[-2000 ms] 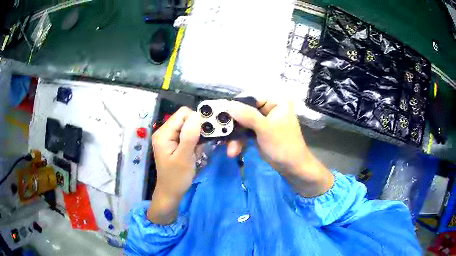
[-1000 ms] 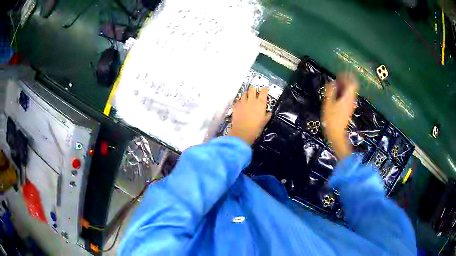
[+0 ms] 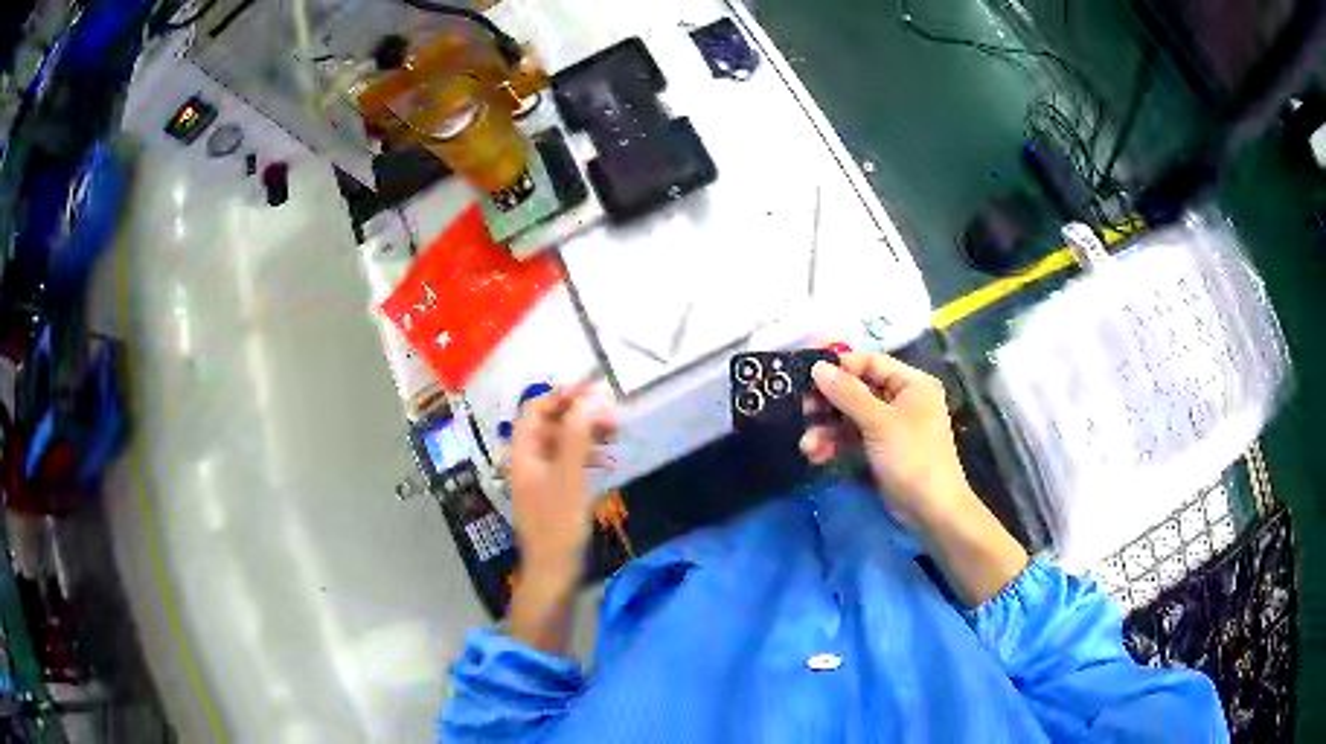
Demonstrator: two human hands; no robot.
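Observation:
My right hand (image 3: 905, 436) holds a black jig (image 3: 793, 385) by its right end, over the front edge of the bench machine. A dark lens-ring part (image 3: 764, 381) with three rings sits on the jig's left end. My left hand (image 3: 560, 465) is raised to the left of it, blurred, fingers apart, with nothing seen in it. The pale green nest (image 3: 541, 204) is under the brass-coloured machine head (image 3: 473, 124). A notched black fixture plate (image 3: 633, 128) lies on the white machine top beside it.
A red sheet (image 3: 473, 298) lies by the nest. A thin grey stick (image 3: 813, 243) lies on the machine top. A keypad controller (image 3: 452, 441) is at the machine's near left corner. Wrapped white sheets (image 3: 1142, 385), a clear tray (image 3: 1171, 550) and a black tray (image 3: 1222, 625) are at right.
The view has swung left from the trays to the machine. Both hands have left the trays. My right hand now shows the jig with the ringed part; my left hand is raised with fingers apart.

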